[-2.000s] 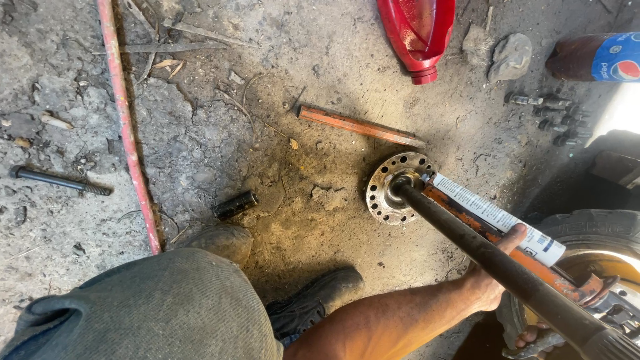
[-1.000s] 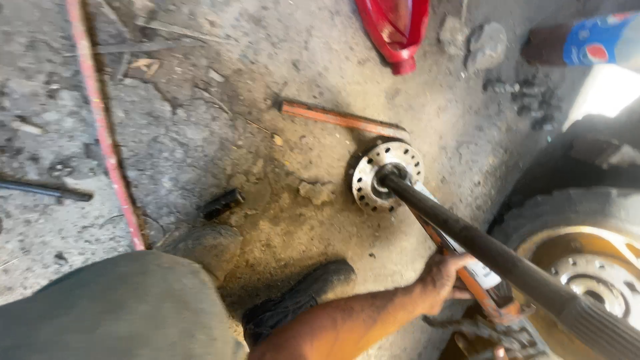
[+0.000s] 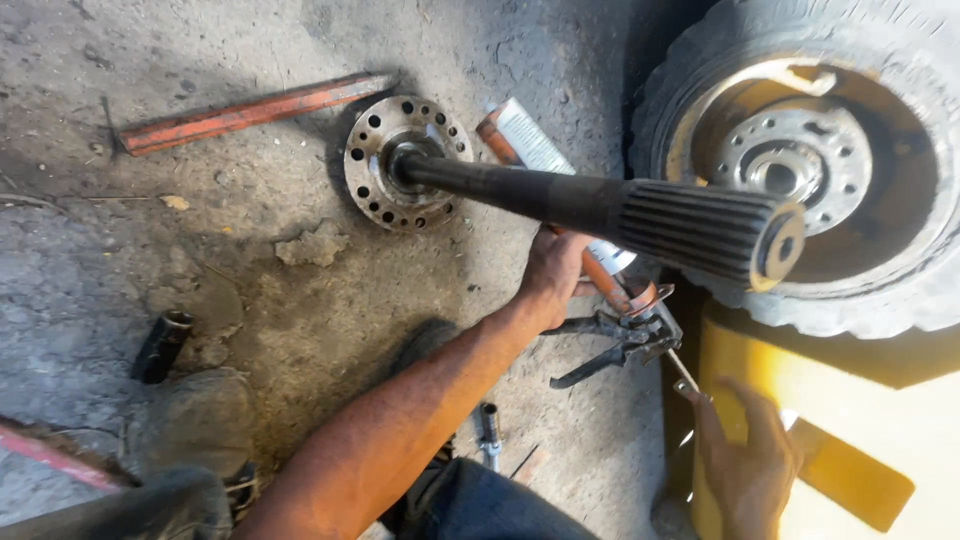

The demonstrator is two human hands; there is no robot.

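Observation:
My left hand (image 3: 555, 274) is wrapped around the orange frame of a caulking gun (image 3: 604, 281), which holds a white cartridge (image 3: 525, 135) bearing writing. Near the gun's black handle and trigger (image 3: 607, 349), the plunger rod (image 3: 681, 367) sticks out at the back. My right hand (image 3: 742, 442) is at the bent end of that rod, fingertips on it, other fingers partly spread. A splined axle shaft (image 3: 525, 195) stands up from the ground on its round, drilled flange (image 3: 371, 180), and its splined end passes above the gun. Part of the cartridge is hidden behind the shaft.
A wheel with a tyre (image 3: 675, 82) is at the upper right, above a yellow metal surface (image 3: 810, 375). On the ground lie an orange bar (image 3: 255, 112), a black socket (image 3: 163, 345), a socket tool (image 3: 490, 435) and a red-pink strip (image 3: 60, 457).
The view has swung right and closer to the wheel. My right hand, at the lower edge before, now shows at the rod's end. My left hand still holds the caulking gun.

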